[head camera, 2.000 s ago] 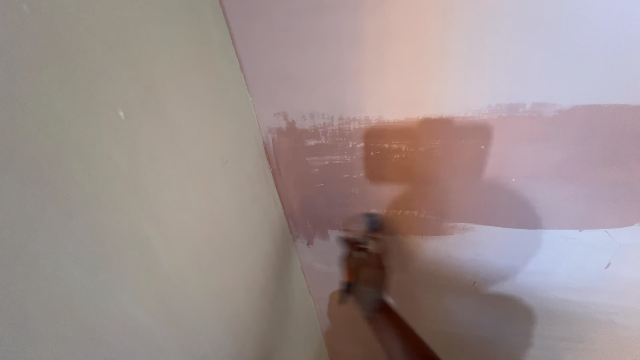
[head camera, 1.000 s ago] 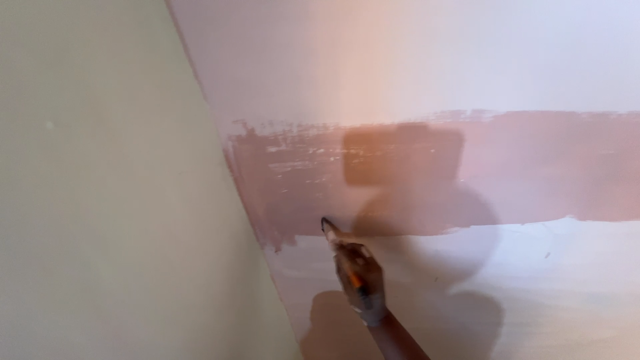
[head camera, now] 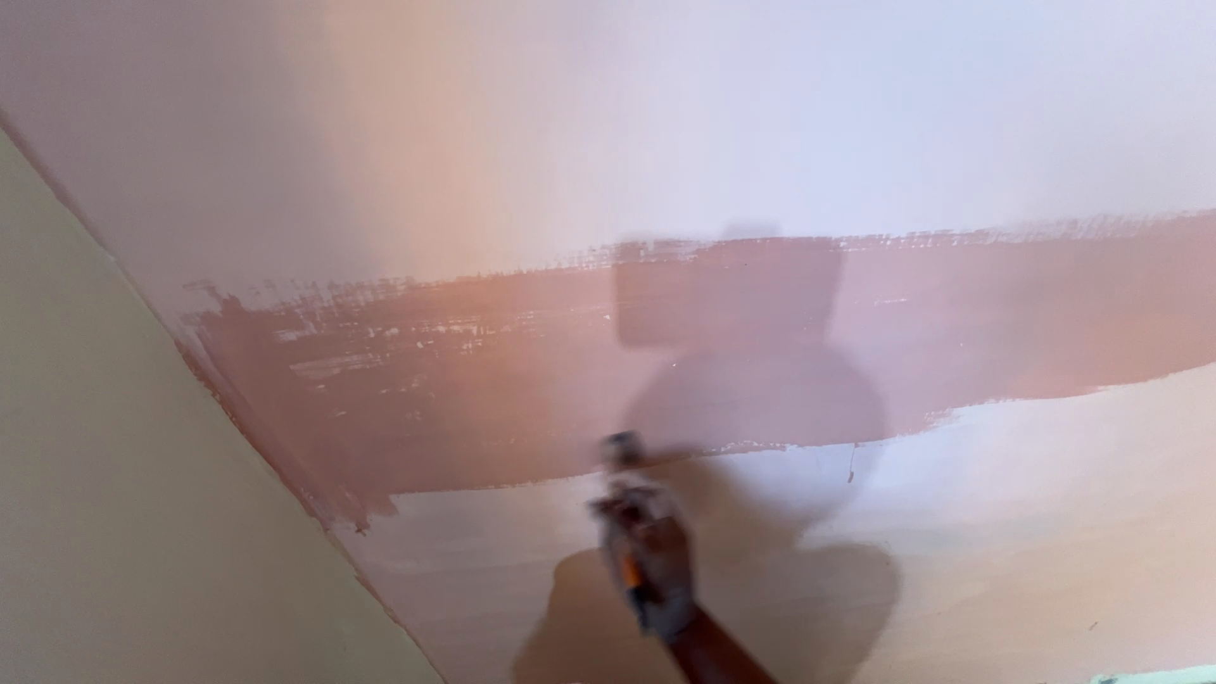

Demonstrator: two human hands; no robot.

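Observation:
My right hand (head camera: pixel 651 560), blurred by motion, is closed around a paintbrush (head camera: pixel 622 451) with a partly orange handle. The brush's dark bristles are at the lower edge of a band of darker pink paint (head camera: pixel 513 380) that crosses the pale wall (head camera: pixel 902 114). Light streaks show through the band near its left end, and its upper edge is ragged. My left hand is out of view.
A greenish wall (head camera: pixel 114 427) meets the pale wall along a slanting corner at the left. A shadow (head camera: pixel 750 399) falls across the band and the surface below it. A pale green edge (head camera: pixel 1159 675) shows at the bottom right.
The brush has moved right along the band's lower edge, away from the corner. The view has tilted and shifted.

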